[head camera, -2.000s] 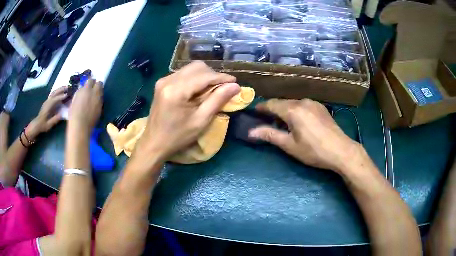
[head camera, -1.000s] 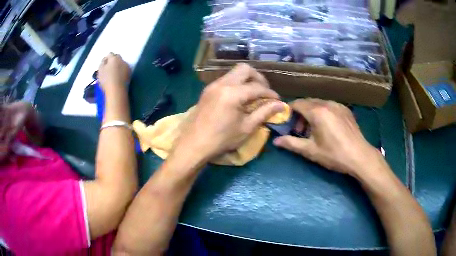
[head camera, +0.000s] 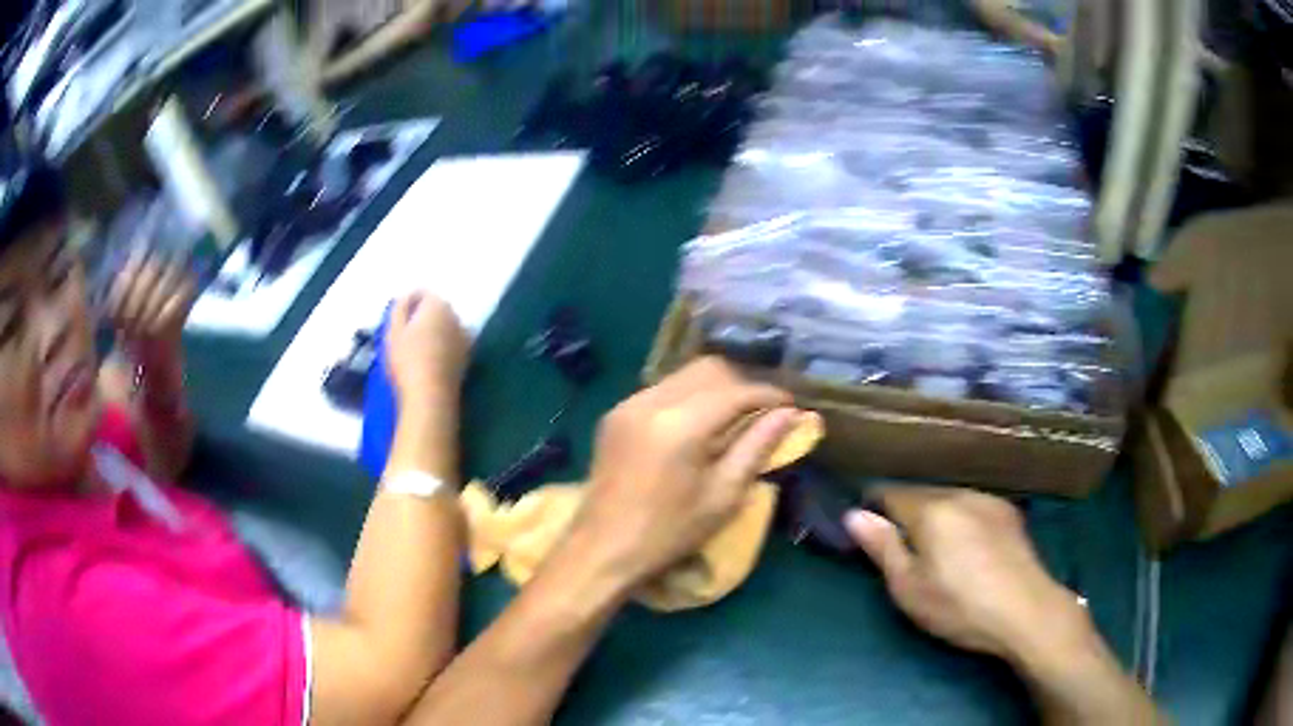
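My left hand (head camera: 695, 482) is closed on the yellow cloth (head camera: 546, 536), which hangs below it and spreads to the left over the green table. A corner of the cloth sticks up between thumb and fingers. My right hand (head camera: 964, 560) is just to the right, with its thumb and fingers at a dark unit (head camera: 818, 514), likely a power adapter. The unit is blurred and partly hidden between the two hands.
A tray carton (head camera: 936, 437) full of clear bags stands beyond my hands. An open mailer box (head camera: 1184, 468) with a blue card is at the right. A person in pink (head camera: 156, 610) sits at the left by a white board (head camera: 468, 213), holding a blue cloth (head camera: 379, 411). Dark parts (head camera: 564, 345) lie between.
The view has tilted up and turned left, so the scene sits lower and further right, and the neighbour's head now shows. My hands remain around the cloth and dark unit.
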